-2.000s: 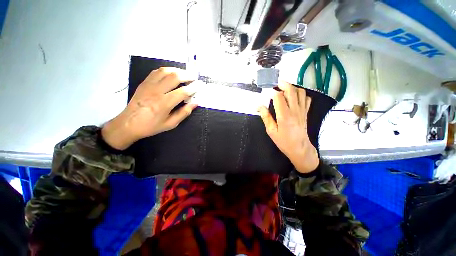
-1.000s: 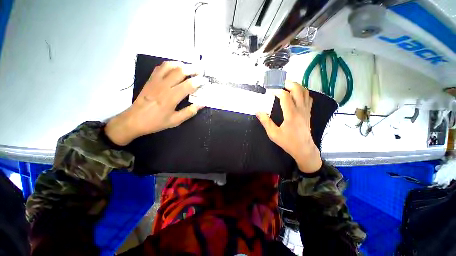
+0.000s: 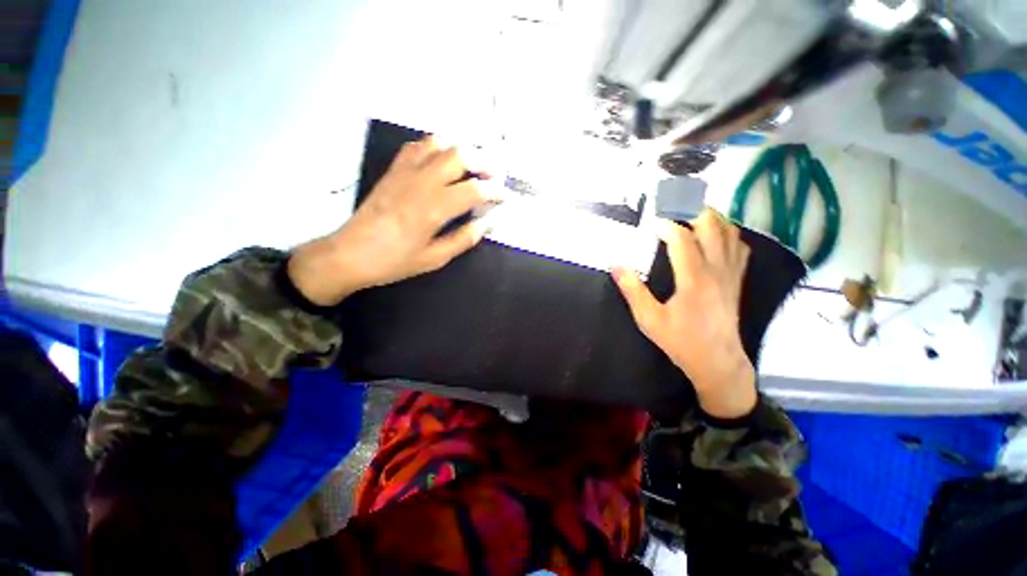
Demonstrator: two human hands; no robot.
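Note:
A black fabric panel [image 3: 507, 321] lies on the white table and hangs to its front edge. A bright white strip [image 3: 569, 241] lies on the panel under the machine head, its far side washed out by glare. My left hand [image 3: 411, 219] presses flat on the panel, its fingertips at the strip's left end. My right hand [image 3: 698, 304] lies on the panel's right part, fingers spread, thumb at the strip's right end. A grey block [image 3: 680, 197] stands just beyond my right fingertips. The needle area is blurred and overexposed.
The sewing machine head [image 3: 833, 56] spans the upper right. Teal-green scissors handles [image 3: 788, 203] lie right of the grey block, with a pale-handled tool [image 3: 892, 242] and small metal parts [image 3: 859, 297] further right. Blue crates [image 3: 878, 473] stand below the table edge.
The whole view has shifted, so the table, machine, panel and hands appear further right. Both hands keep about the same places on the panel and strip.

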